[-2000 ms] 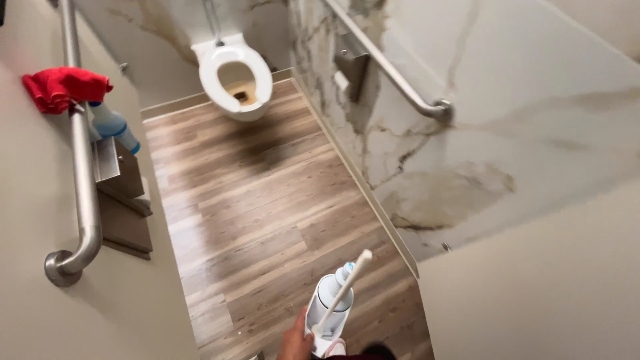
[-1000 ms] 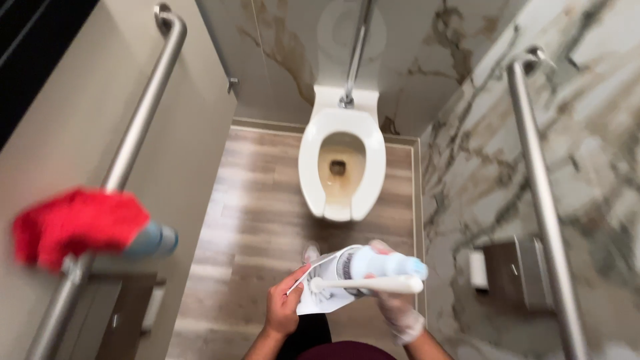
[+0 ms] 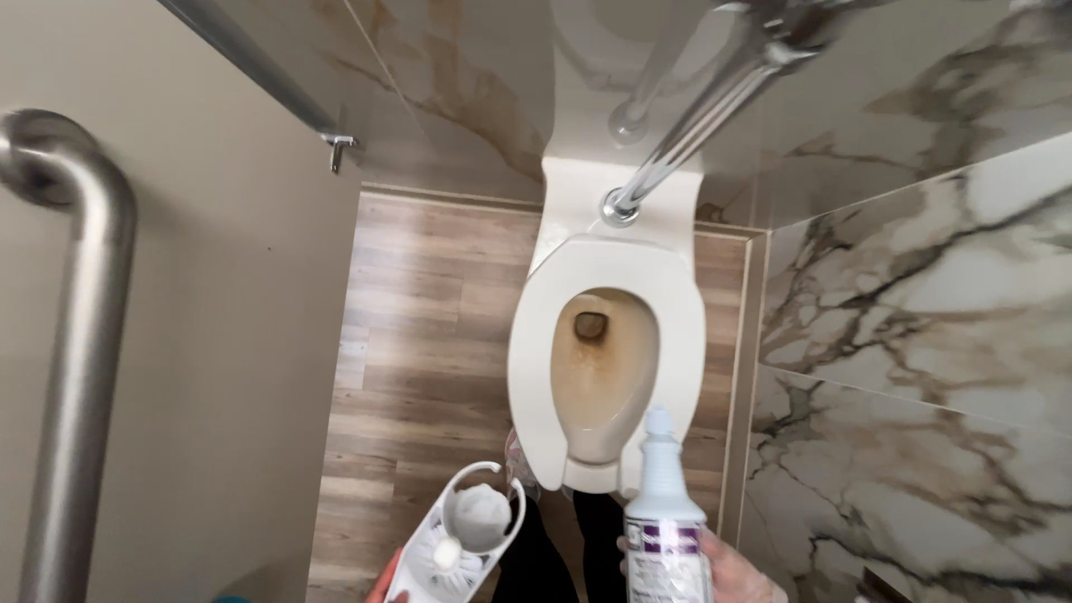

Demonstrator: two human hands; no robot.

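My right hand (image 3: 730,569), in a thin translucent glove, is closed around a pale blue plastic bottle (image 3: 664,519) with a purple and white label, its capped neck over the front of the toilet seat. At the lower left edge, my left hand (image 3: 387,584) grips a white plastic caddy (image 3: 423,565), whose open ring and cup stand near my legs. The white knob of a brush handle (image 3: 446,553) shows in the caddy, with bristles around it. Before me is a white toilet (image 3: 536,360) with an open-front seat; brown stains mark its bowl (image 3: 591,368).
A steel grab bar (image 3: 79,360) runs along the partition (image 3: 226,276) at left. A chrome flush pipe (image 3: 695,134) rises behind the toilet. Marbled wall panels (image 3: 930,352) stand at right, above wood-look flooring (image 3: 419,335). A blue thing's edge (image 3: 232,600) shows at bottom left.
The bottle, in the caddy's ring a second ago, is now out of it in my right hand, apart from the caddy in my left. The view has moved closer to the toilet.
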